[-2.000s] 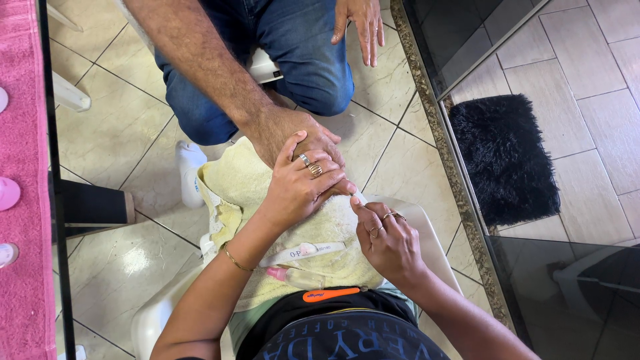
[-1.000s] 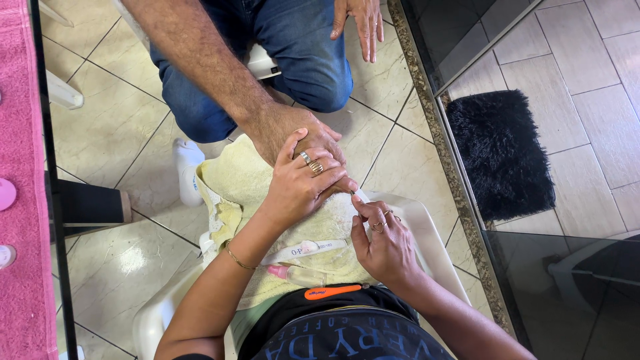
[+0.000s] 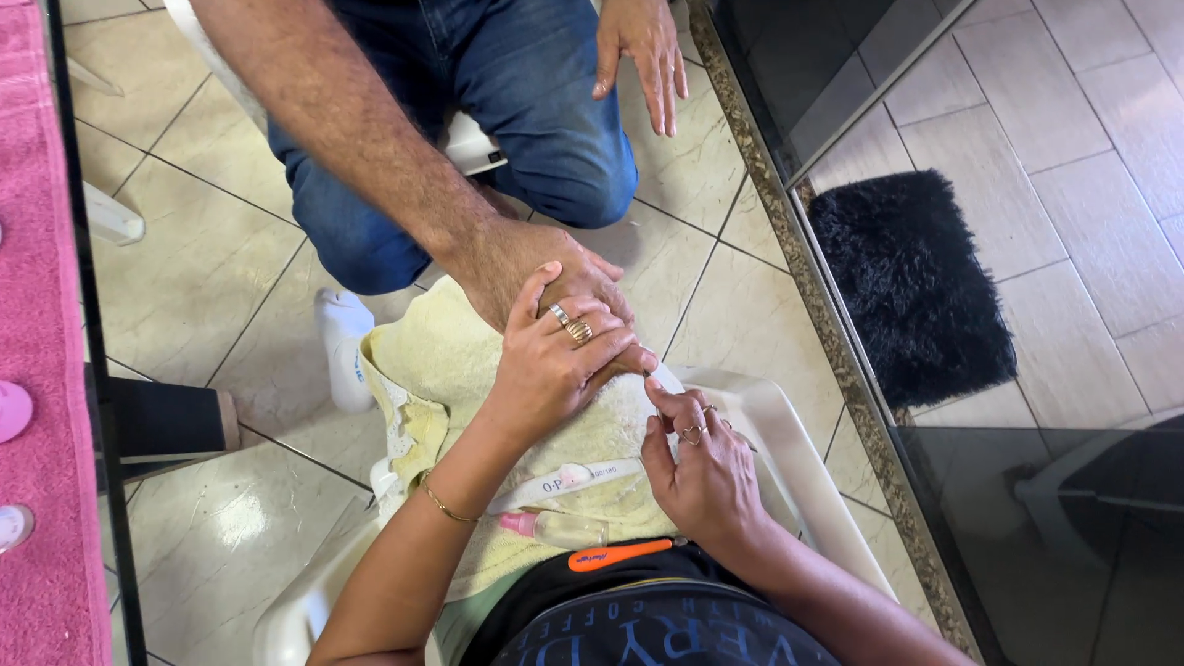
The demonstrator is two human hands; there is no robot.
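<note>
My left hand [image 3: 555, 370], with rings, grips the fingers of another person's hand [image 3: 518, 264] over a yellow towel [image 3: 444, 338]. Beside that person's fingertip, my right hand [image 3: 698, 453] is closed on a thin metal manicure tool [image 3: 659, 398], mostly hidden by my fingers. On the towel below lie a white nail file [image 3: 532, 490] with a pinkish-white bit on it and a small clear bottle [image 3: 569, 530] with a pink cap. An orange-handled tool [image 3: 618, 555] rests at my waist.
A white plastic chair [image 3: 814, 481] is under me. The other person's jeans [image 3: 546, 102] and free hand [image 3: 647, 60] are ahead. At left, a pink towel [image 3: 46, 324] covers a dark-edged table; a black shaggy mat [image 3: 911, 287] lies right, beyond a glass panel's metal track [image 3: 837, 314].
The white item at the fingertip in my right hand is no longer seen there; a thin metal tool shows instead. My left hand keeps its hold on the other person's hand.
</note>
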